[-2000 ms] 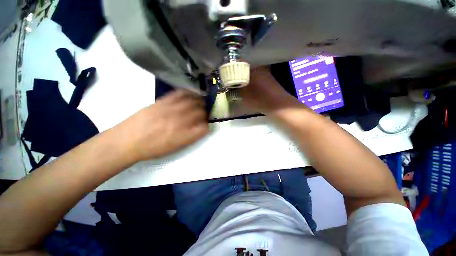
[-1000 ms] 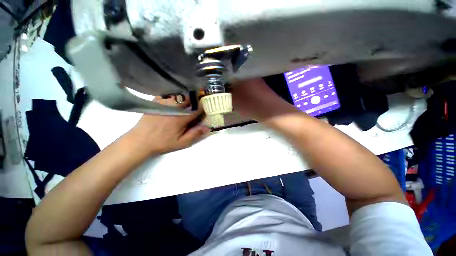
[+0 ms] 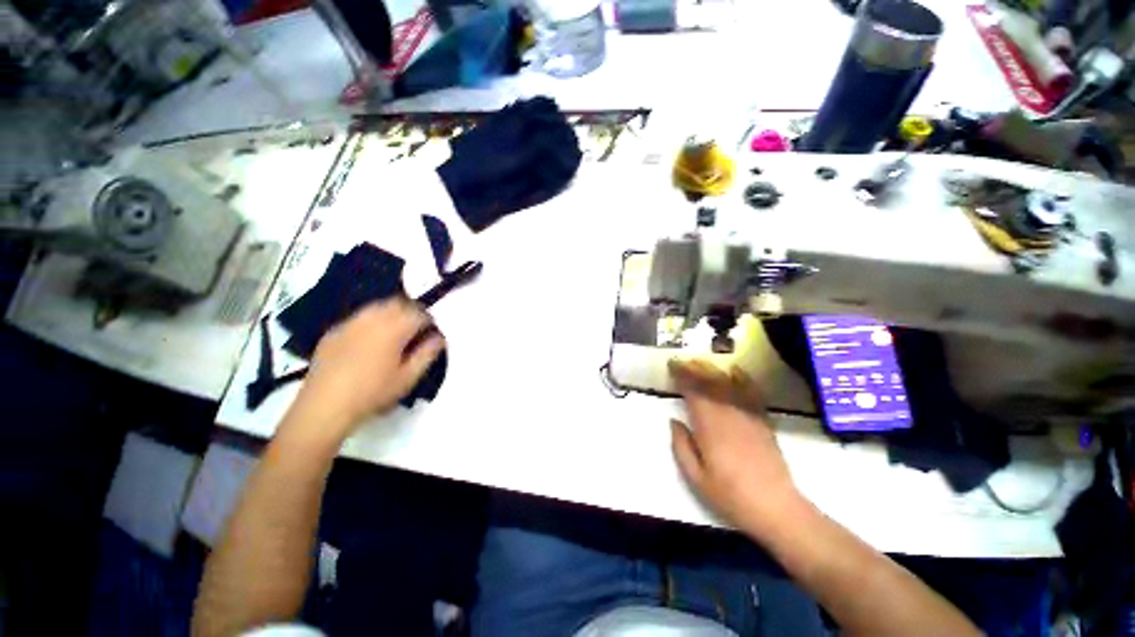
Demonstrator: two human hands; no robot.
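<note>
My left hand [image 3: 373, 361] lies on the navy cut panels [image 3: 339, 294] on the white table, left of the machine; its fingers are bent over the cloth, and their grip cannot be made out. My right hand [image 3: 728, 436] is blurred at the front of the needle plate [image 3: 644, 366], with its fingertips near the presser foot [image 3: 673, 329]; I cannot tell if it holds anything. Narrow navy strips [image 3: 448, 284] lie beside the panels. The white sewing machine [image 3: 896, 280] stands at the right.
A rumpled navy stack [image 3: 513, 162] lies at the table's back. A lit smartphone [image 3: 859, 373] lies on dark cloth right of the needle. A yellow thread cone [image 3: 703, 168] and dark flask [image 3: 876, 75] stand behind. A second machine [image 3: 137, 224] stands far left.
The view has moved back and shows more of the table. My left hand has left the needle area and moved left onto the panels. My right hand is now in front of the needle plate.
</note>
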